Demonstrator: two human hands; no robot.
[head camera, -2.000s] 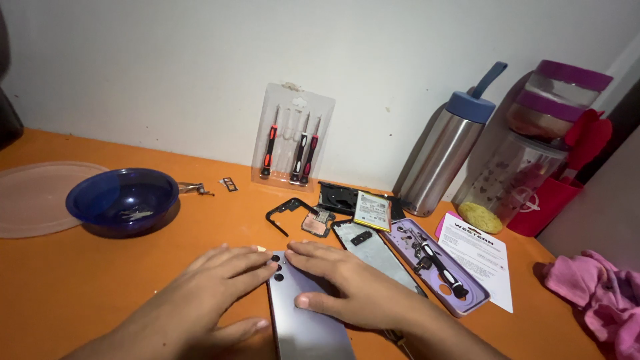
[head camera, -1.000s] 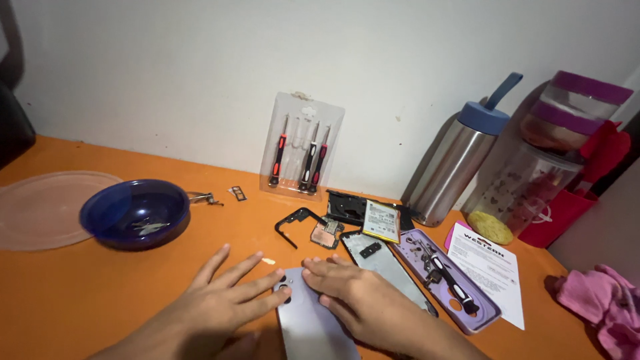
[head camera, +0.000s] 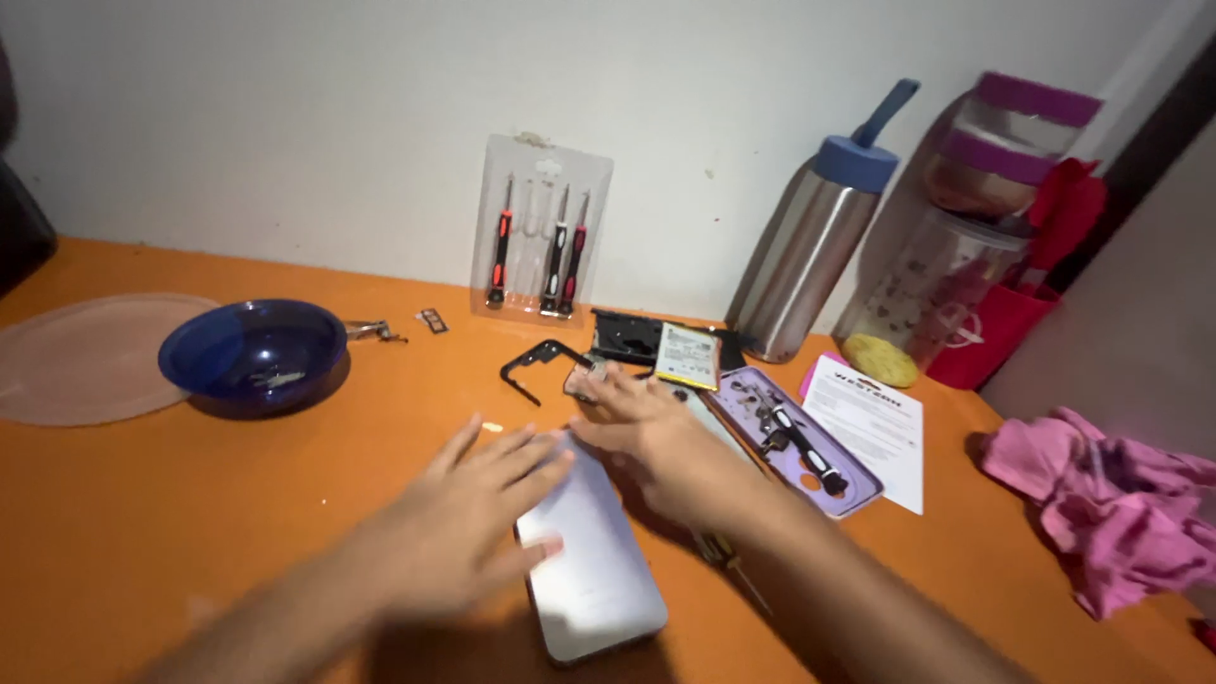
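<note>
A pale purple smartphone (head camera: 594, 560) lies back side up on the orange table. Blurred, my left hand (head camera: 475, 518) is at the phone's left and upper edge, fingers spread, covering its camera end. My right hand (head camera: 665, 442) is just right of the phone's top, fingers apart, reaching over a small phone circuit part (head camera: 579, 383). Beyond is a black plastic bracket (head camera: 546, 353). A phone battery (head camera: 689, 356) rests on black phone parts (head camera: 622, 337). A purple phone case (head camera: 864, 475) holds a screwdriver (head camera: 807, 446) and small parts. A screwdriver (head camera: 736, 560) lies partly under my right forearm.
A blue bowl (head camera: 252, 351) with small bits stands beside a pinkish lid (head camera: 90, 361). A screwdriver blister pack (head camera: 541, 228) leans on the wall. A steel bottle (head camera: 812, 256), clear jar (head camera: 936, 275), printed sheet (head camera: 879, 418) and pink cloth (head camera: 1111, 503) are at the right. A SIM tray (head camera: 432, 321) lies behind.
My right hand has left the phone's top and moved to its right, over the small parts. My left hand has stayed near the phone's left edge. More of the phone's back shows.
</note>
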